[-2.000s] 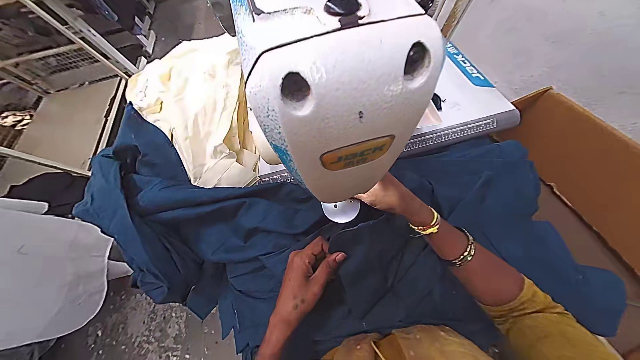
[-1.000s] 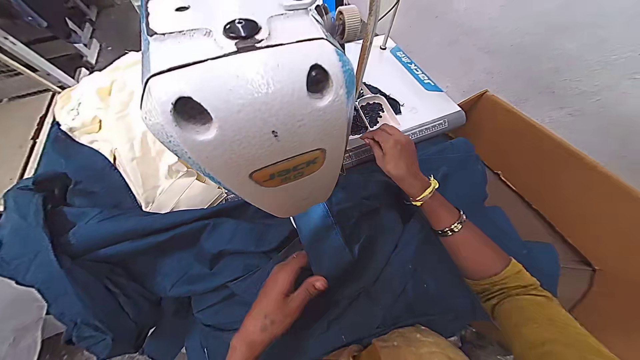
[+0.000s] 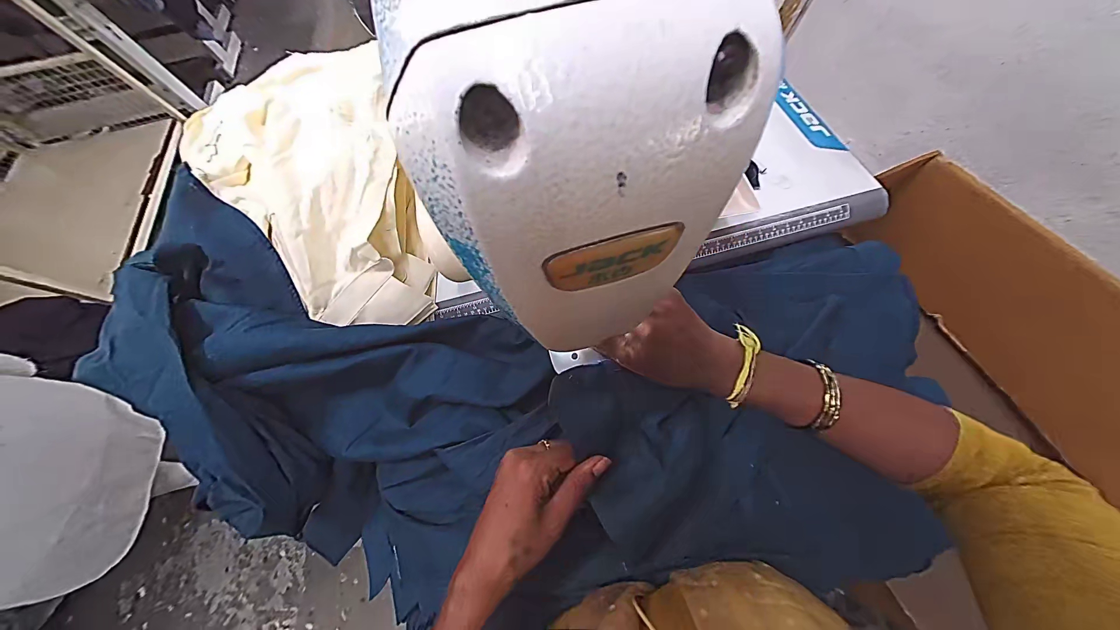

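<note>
The white head of a Jack sewing machine point(image 3: 595, 175) fills the upper middle of the view. Dark blue fabric point(image 3: 420, 394) is spread under it and drapes over the near edge. My left hand point(image 3: 534, 494) pinches a fold of this fabric between thumb and fingers, just in front of the machine head. Close beneath the head's lower right side is my right hand point(image 3: 661, 346), its fingertips partly hidden by the machine; whether they grip anything is unclear. Part of a white metal piece point(image 3: 573, 359) shows beside those fingers.
Cream fabric point(image 3: 297, 175) is heaped behind the blue fabric at the left. A cardboard box point(image 3: 1006, 289) stands on the right, against the white machine bed point(image 3: 805, 184). A pale rounded surface point(image 3: 70, 490) is at the left edge, near a metal rack point(image 3: 79, 105).
My right hand has moved from the small tray of dark pieces on the machine bed to beneath the machine head. My left hand stays at the blue fabric. The view has shifted.
</note>
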